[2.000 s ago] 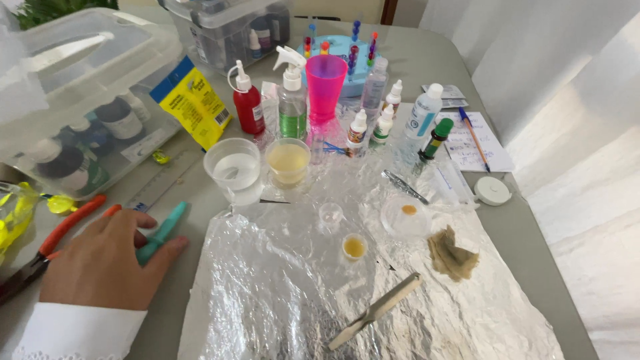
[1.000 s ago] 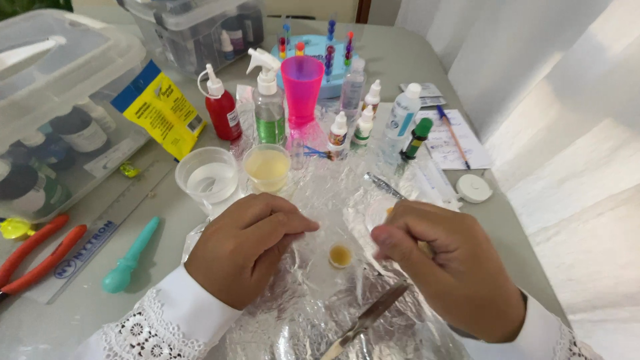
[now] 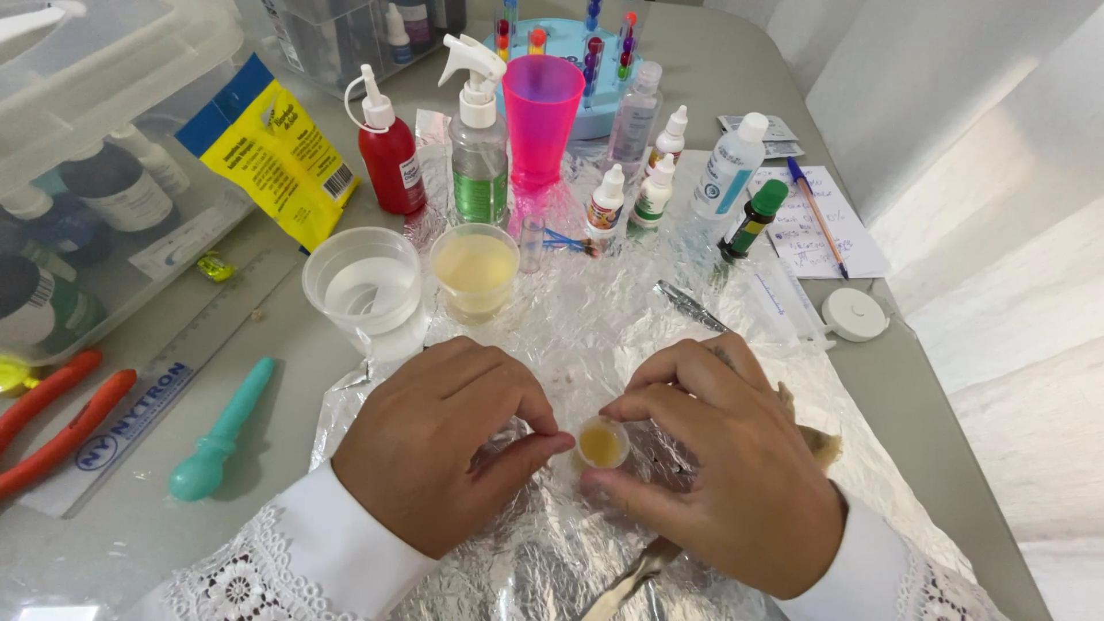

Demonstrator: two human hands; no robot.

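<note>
My right hand (image 3: 707,457) holds a tiny clear cup of amber liquid (image 3: 601,443) between thumb and forefinger, over the aluminium foil (image 3: 569,336). Just left of the cup, my left hand (image 3: 457,440) has its thumb and forefinger tips close together; whether something small is between them cannot be told. Behind my hands stand a clear cup of colourless liquid (image 3: 362,285) and a cup of pale yellow liquid (image 3: 474,267). A metal tool (image 3: 634,576) lies below my right hand, which partly hides a brownish scrap (image 3: 819,442). Tweezers (image 3: 690,306) lie beyond it.
Left are a teal plastic dropper (image 3: 220,435), a ruler (image 3: 142,414), orange-handled pliers (image 3: 73,423) and a plastic bin (image 3: 207,112). Behind stand a red bottle (image 3: 392,164), a spray bottle (image 3: 479,159), a pink cup (image 3: 542,121) and several small bottles. A pen (image 3: 819,216) lies on paper at right.
My left hand has left the teal dropper, which now lies on the table, and come over the foil. My right hand has come into view and taken hold of the small amber cup.
</note>
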